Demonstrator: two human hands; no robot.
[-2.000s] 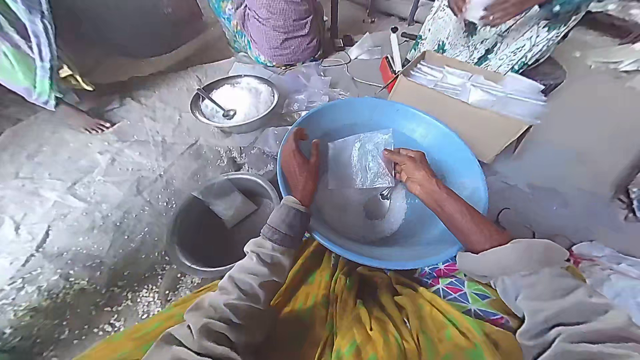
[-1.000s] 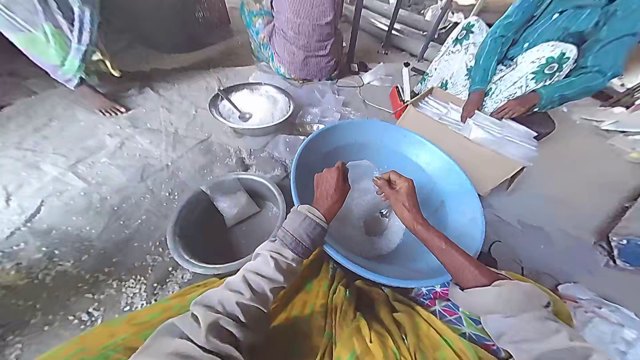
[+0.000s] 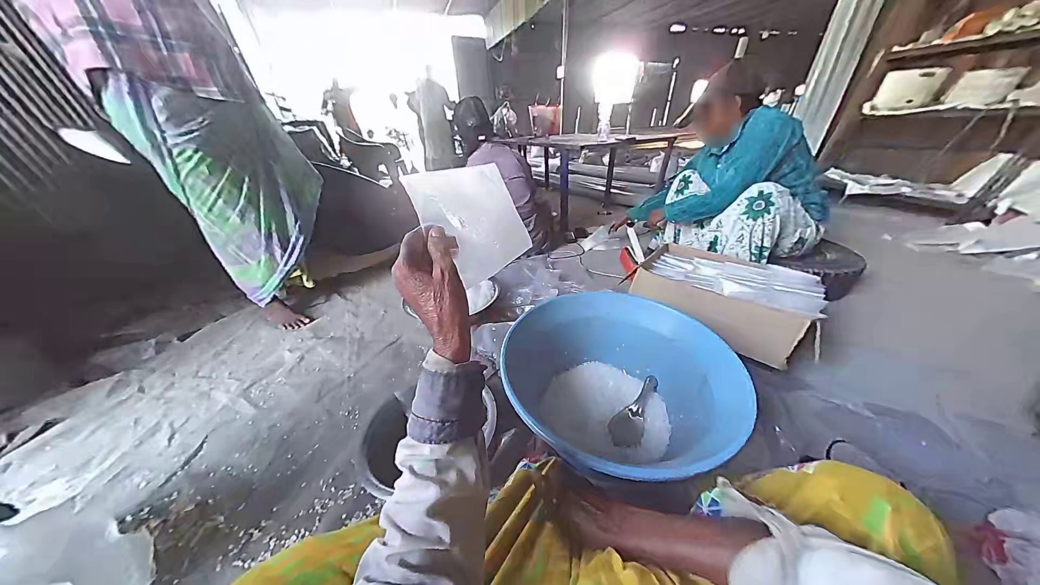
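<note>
My left hand (image 3: 432, 288) holds up a flat, whitish plastic packet (image 3: 471, 219) by its lower left edge, between thumb and fingers. To the right of that wrist, a blue plastic basin (image 3: 707, 366) contains white granular material (image 3: 581, 406). A metal spoon (image 3: 630, 422) rests on the granules, its handle leaning up. My right hand (image 3: 577, 508) is low, over the yellow cloth on my lap just below the basin; it is blurred, and its fingers do not show clearly. Behind my left forearm is a metal pot (image 3: 378, 451), partly hidden.
A cardboard box (image 3: 707, 313) full of flat packets stands beyond the basin. A bowl of white material (image 3: 483, 296) is partly hidden behind my left hand. A person in teal (image 3: 756, 171) sits behind the box; another person stands at left (image 3: 211, 171). A table (image 3: 585, 140) stands farther back.
My left hand has risen from over the basin with the packet in it. My right hand has come down to my lap. The view has tilted up.
</note>
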